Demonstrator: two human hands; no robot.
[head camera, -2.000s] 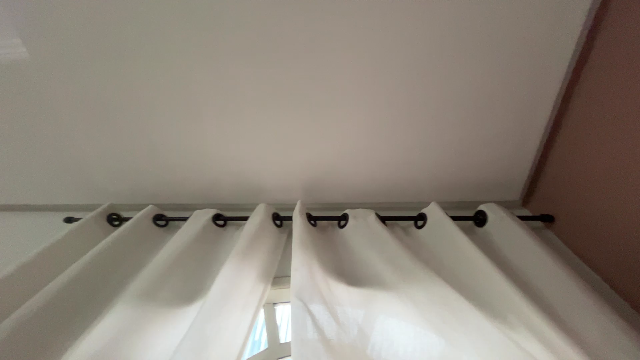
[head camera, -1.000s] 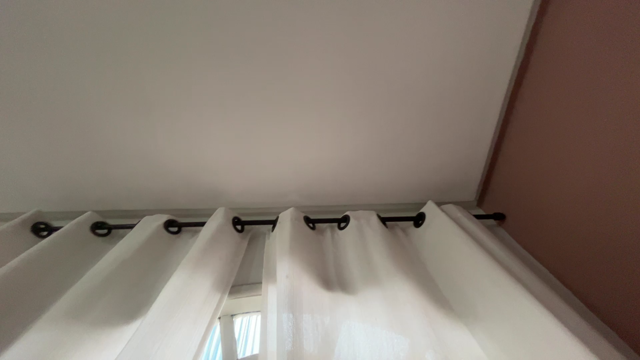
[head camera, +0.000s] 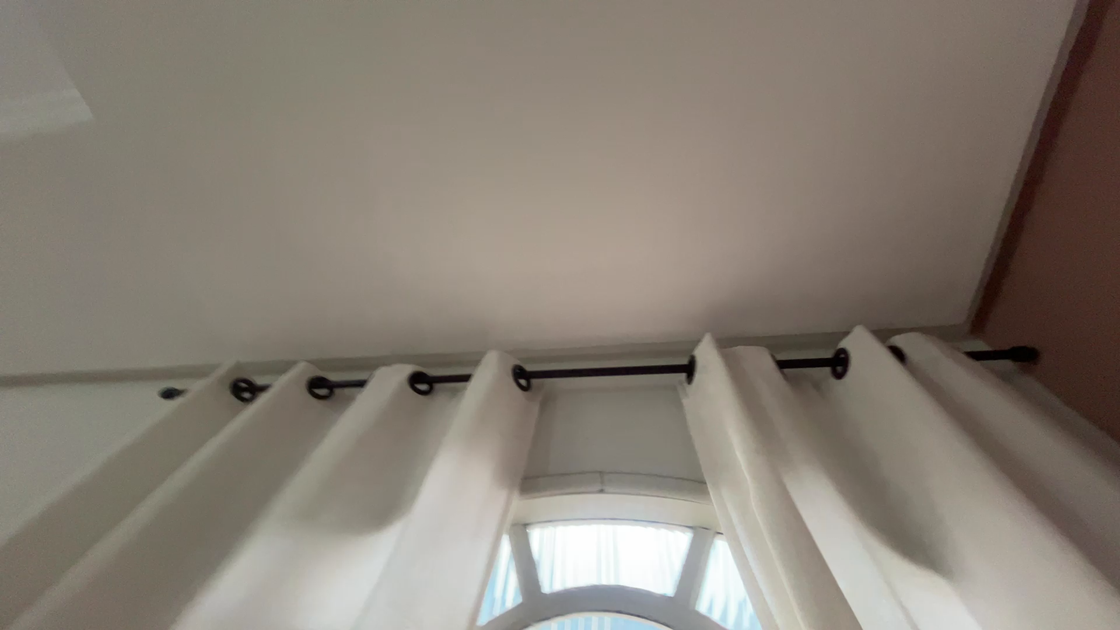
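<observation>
Neither my left hand nor my right hand shows in the head view. Two pale curtain panels hang by dark grommets from a black curtain rod (head camera: 608, 372). The left curtain panel (head camera: 350, 490) falls in several folds on the left side. On the right side hangs the right curtain panel (head camera: 910, 472), its folds bunched toward the wall. Between the panels a stretch of bare rod is visible, and below it the top of an arched window (head camera: 608, 556) with a white frame lets in light. The lower parts of the curtains lie outside the view.
A pale ceiling (head camera: 525, 175) spans the upper view. A reddish-brown wall (head camera: 1072, 227) stands at the right, close to the rod's end finial (head camera: 1024, 354). Trim runs where the ceiling meets the window wall.
The right curtain panel has slid to the right along the rod, opening a gap at the middle. More of the arched window shows. The view has also shifted.
</observation>
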